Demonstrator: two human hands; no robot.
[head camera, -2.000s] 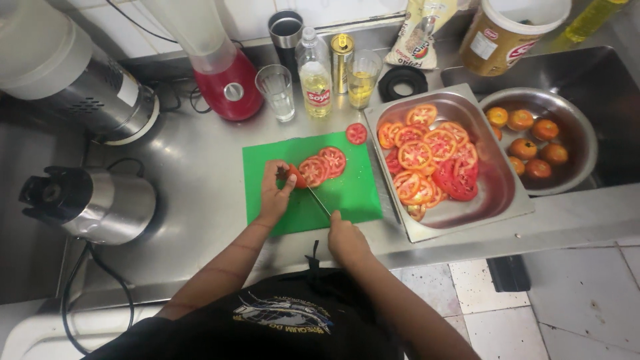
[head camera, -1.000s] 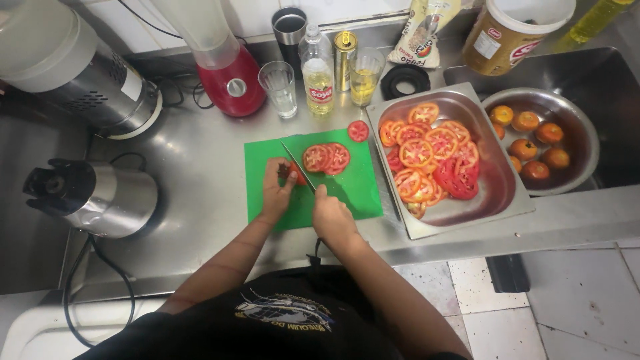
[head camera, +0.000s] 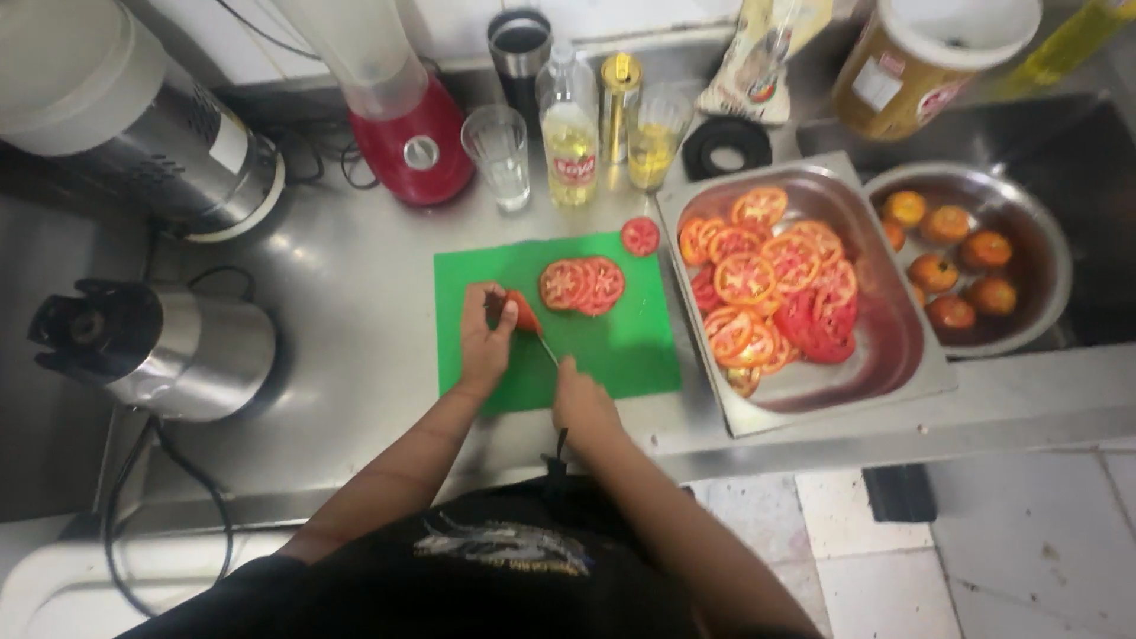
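Observation:
My left hand grips a piece of tomato on the green cutting board. My right hand is closed on the handle of a knife, whose blade reaches up to that tomato; part of the blade is hidden. Just right of the tomato piece, overlapping tomato slices lie flat on the board. One more slice rests at the board's top right edge. A steel pan to the right holds many tomato slices.
A steel bowl with several whole tomatoes sits in the sink. Behind the board stand a red blender, a glass, an oil bottle, a can and a glass of yellow liquid. A metal appliance is at left.
The knife has swung from pointing up past the tomato to lying low at its right side, and my right hand has moved down. Two seconds ago the slices lay right beside the held tomato.

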